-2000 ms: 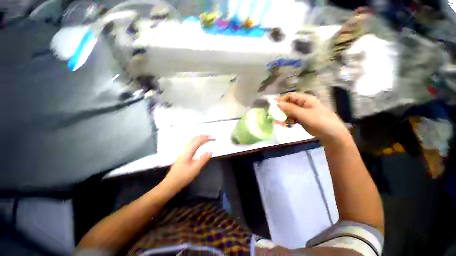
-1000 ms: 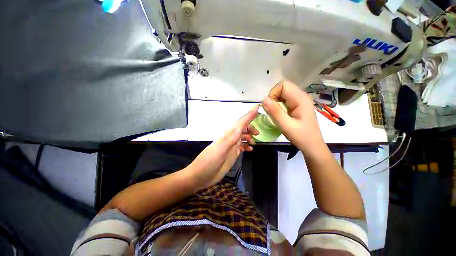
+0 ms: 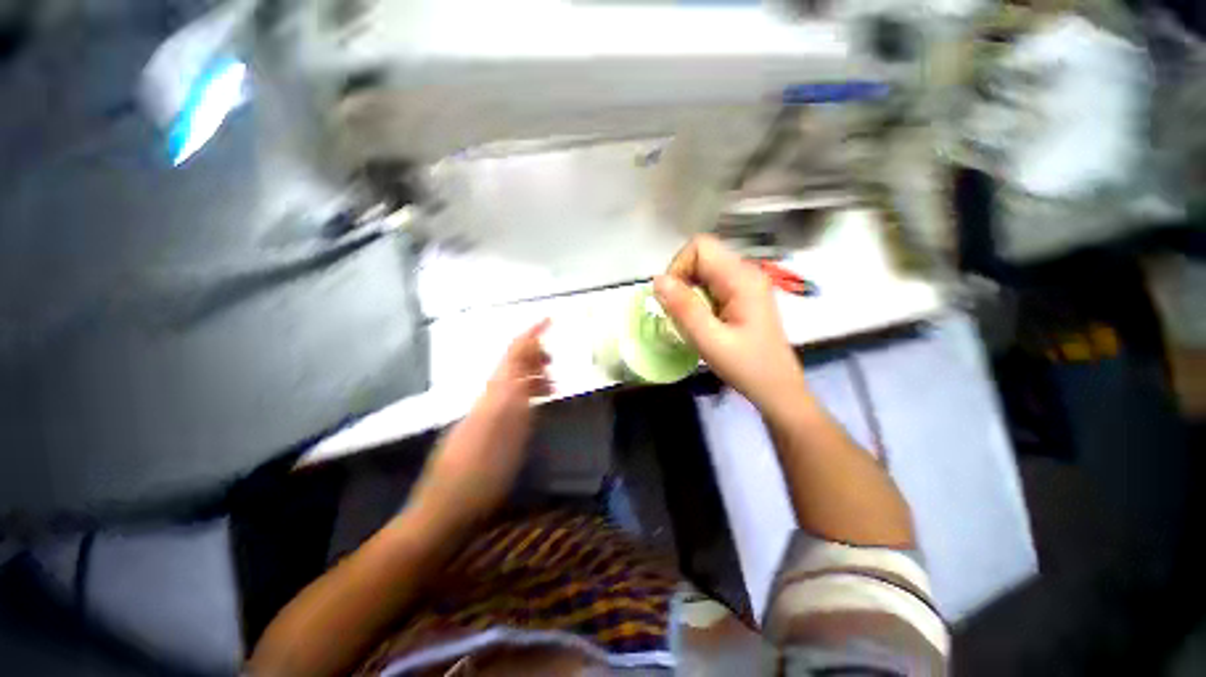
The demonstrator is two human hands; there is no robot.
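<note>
A round, pale green object (image 3: 651,347) stands on the white table near its front edge; blur hides what it is. My right hand (image 3: 725,311) is at its upper right side, with thumb and fingertips pinched together at its top; whether something is between them cannot be told. My left hand (image 3: 509,397) is blurred, left of the green object and apart from it, over the table's front edge, and holds nothing visible. A large dark grey cloth panel (image 3: 291,344) covers the left of the table.
The white sewing machine arm (image 3: 569,113) spans the back, with its bed (image 3: 556,212) below. Orange-red snips (image 3: 787,277) lie right of my right hand. A bright lamp (image 3: 209,113) is at upper left. White boards (image 3: 926,450) are at lower right. A checked apron (image 3: 556,582) covers my lap.
My left hand has moved away from the green object, to the left. My right hand stays at its top. The view has shifted and blurred.
</note>
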